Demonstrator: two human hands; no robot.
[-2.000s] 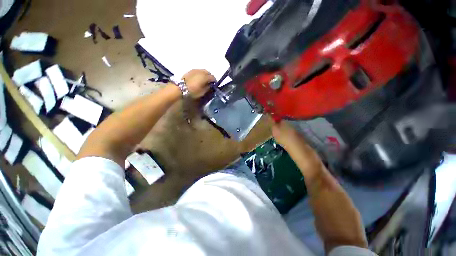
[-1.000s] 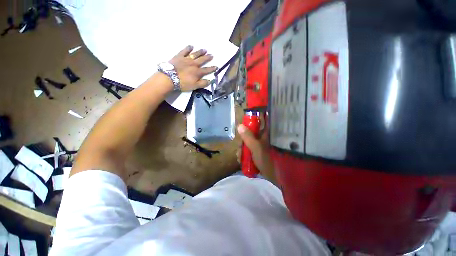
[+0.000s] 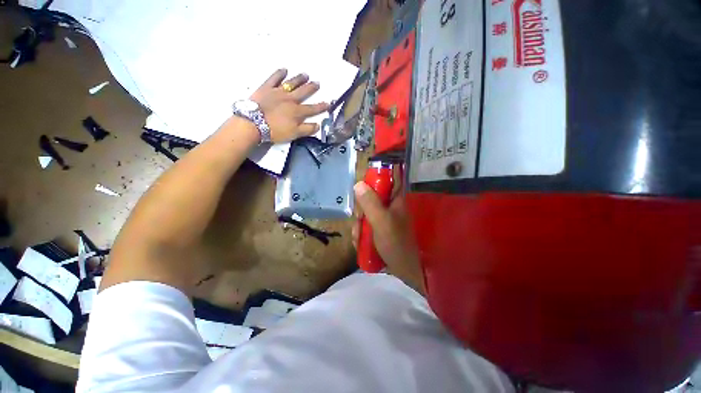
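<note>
The red and black motor body of the cutting machine fills the right side. Its silver-grey base plate lies flat at the near edge of the lay, with the narrow metal stand and presser foot above it. My right hand is closed around the bright red handle; the motor hides part of this hand. My left hand lies spread on the white marker paper, just left of the presser foot, holding nothing. The blade's edge cannot be made out.
White-topped small cut pieces lie at lower left, with scissors beside them and a yellow-tan strip below. Black offcuts lie near the base plate, others at left on the brown table. More pieces lie by my shirt.
The machine has swung from a slant to upright in view, and its motor now shows larger. My left hand has gone from curled beside the presser foot to spread flat on the paper.
</note>
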